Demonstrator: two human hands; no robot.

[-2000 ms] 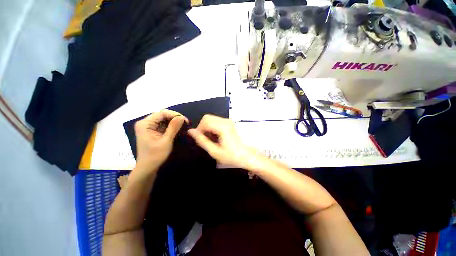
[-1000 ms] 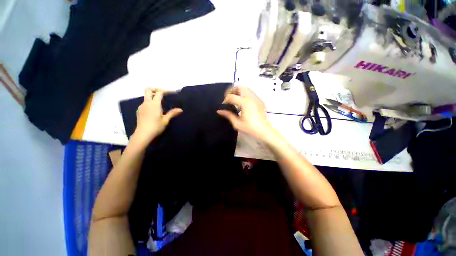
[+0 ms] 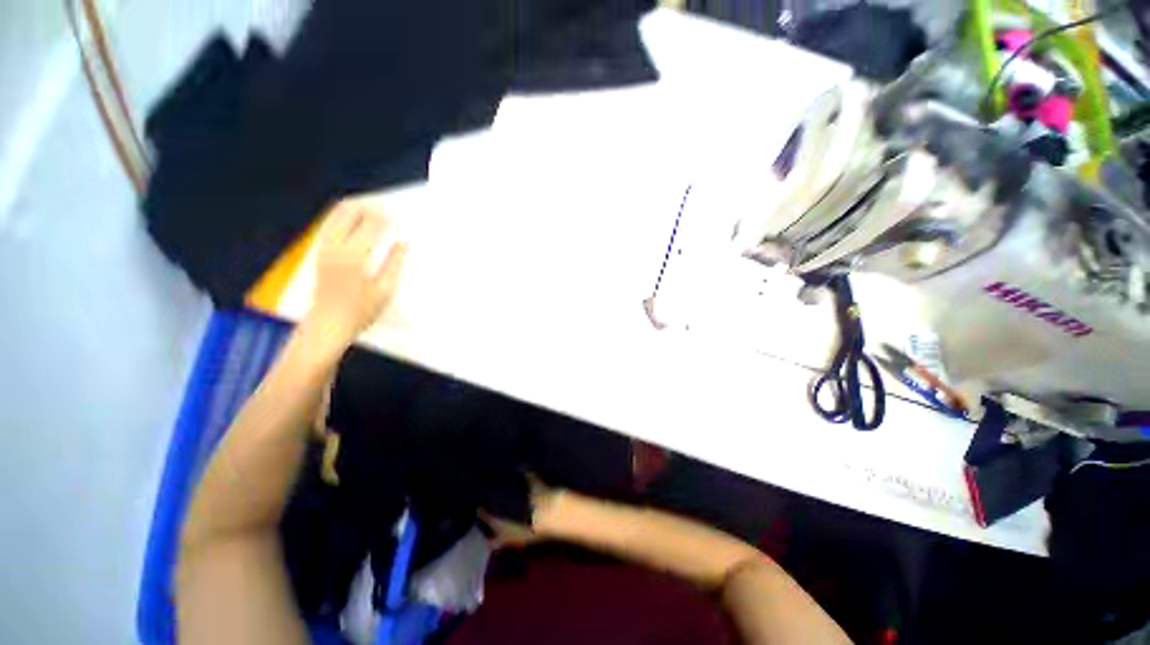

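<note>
My left hand (image 3: 353, 271) lies on the white table (image 3: 568, 277) near its left edge, fingers apart and holding nothing. My right hand (image 3: 520, 514) is below the table's front edge, blurred, with black cloth (image 3: 423, 435) between its thumb and fingers. The cloth hangs in front of my lap, and its lower part merges with other dark things. Black-handled scissors (image 3: 851, 372) lie on the table right of the needle area. Thin orange and blue snips (image 3: 927, 382) lie beside them.
A wide stack of black cut panels (image 3: 366, 101) covers the table's back left. The white HIKARI sewing machine (image 3: 1009, 302) stands at the right. A black piece with a red edge (image 3: 1009, 473) is below its right end. A blue basket (image 3: 202, 454) stands at left below the table.
The black panel has left the tabletop and is now below the front edge at my right hand. My left hand has let go and moved to the table's left edge. The view has turned.
</note>
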